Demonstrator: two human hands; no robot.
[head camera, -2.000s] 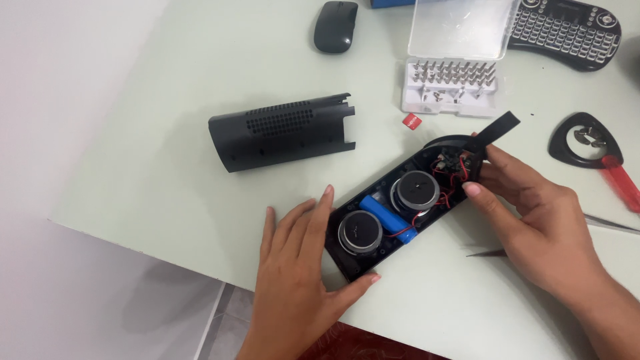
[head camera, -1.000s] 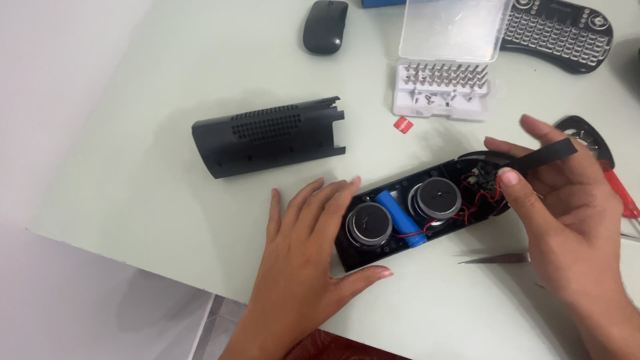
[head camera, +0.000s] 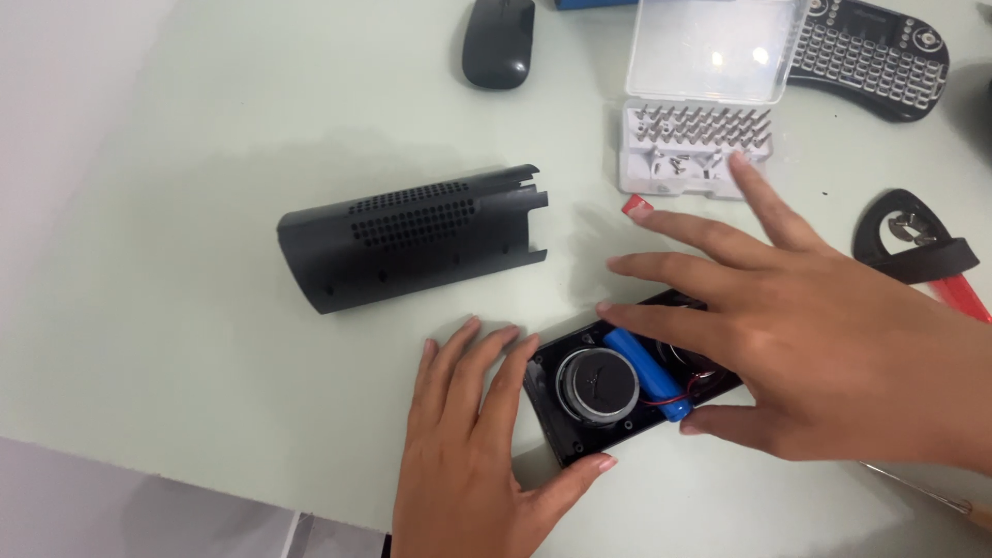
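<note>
An opened portable speaker housing (head camera: 546, 403) lies on the table with a round speaker driver (head camera: 598, 385) and a blue cylindrical battery cell (head camera: 647, 373) inside, red wires beside the cell. My left hand (head camera: 477, 442) rests around its left end, fingertips and thumb at the edges. My right hand (head camera: 806, 333) spreads over its right part, thumb by the cell's lower end, hiding the second driver and the circuit end. One fingertip of it is at a small red card (head camera: 637, 207). A black perforated cover (head camera: 418, 240) lies to the upper left.
An open clear case (head camera: 697, 147) of screwdriver bits and screws stands beyond my right hand. Behind are a black mouse (head camera: 498, 43) and a mini keyboard (head camera: 868, 58). A black dish (head camera: 872, 225) with metal pieces and a red-handled tool (head camera: 961, 294) are at the right.
My right hand has left the strap end of the speaker and moved left over its middle, fingers spread. My left hand stays at the left end.
</note>
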